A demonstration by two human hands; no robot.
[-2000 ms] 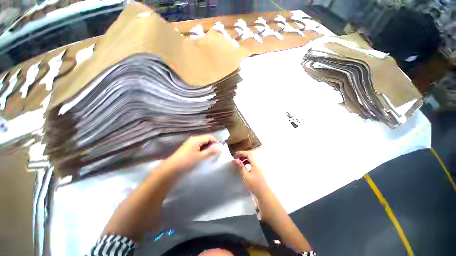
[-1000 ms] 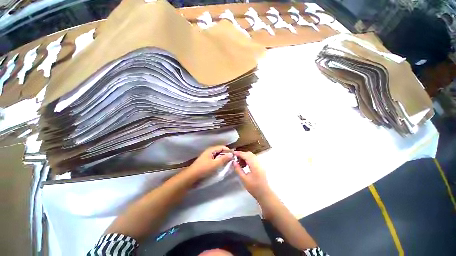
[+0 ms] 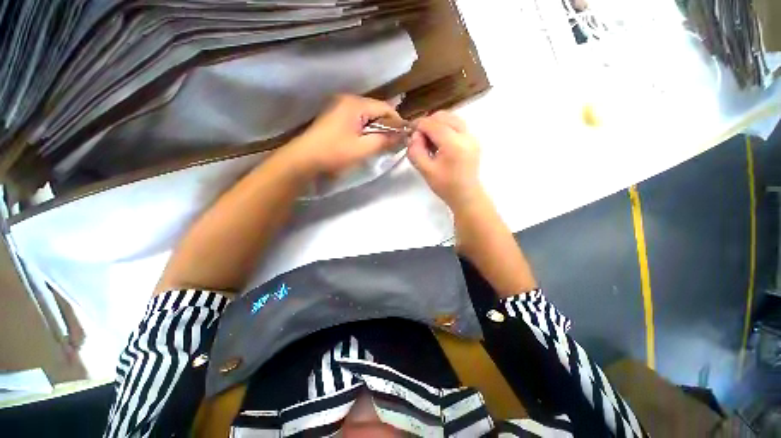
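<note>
A panel back (image 3: pixel 360 210), whitish grey, lies on the white-covered table in front of me, its far right corner at my hands. My left hand (image 3: pixel 351 133) pinches a thin white strip (image 3: pixel 383 129) at that corner. My right hand (image 3: pixel 445 154) is beside it, fingertips nearly touching the left ones and closed on the same strip. Part of the strip trails below the left hand. The exact grip is hidden by my fingers. The panel stack (image 3: pixel 154 51), grey-white layers with brown edges, lies beyond my left arm.
Another layered stack (image 3: pixel 728 34) is at the top right. Loose white strips (image 3: pixel 584 21) and a small yellowish disc (image 3: pixel 590 115) lie on the white table cover (image 3: pixel 548 154). A dark floor with yellow lines (image 3: pixel 642 274) is at the right.
The view has tipped down, so the stacks sit higher and my apron and sleeves show more. My hands stay together at the panel corner, with the strip now stretched thin between them.
</note>
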